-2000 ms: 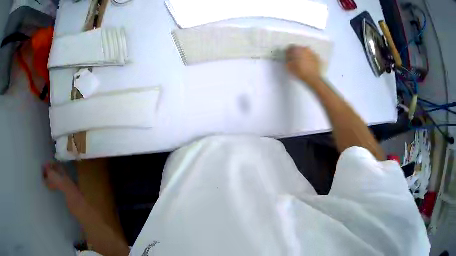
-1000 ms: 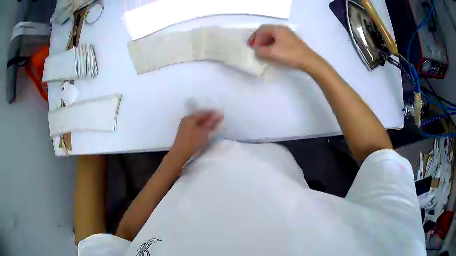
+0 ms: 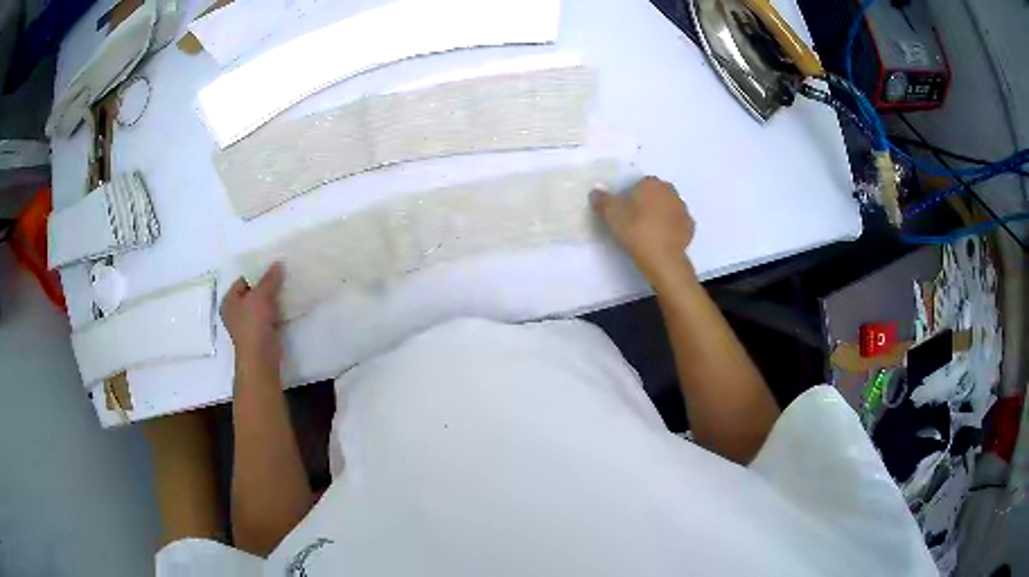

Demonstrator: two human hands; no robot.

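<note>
A beige curved fabric band piece lies on the white table in front of me. My left hand holds its left end between thumb and fingers. My right hand holds its right end. Another beige band stack lies just beyond it. A bright white curved interlining stack lies farthest from me, close to the beige stack.
The steam iron stands at the far right with blue hoses. Fused bands and a folded band stack lie at the left edge. A white round piece lies between them. A red-black box and scraps are at right.
One beige band has come off the beige stack toward me and now lies nearer. My left hand has moved left to its end. The view has shifted, so the table appears turned.
</note>
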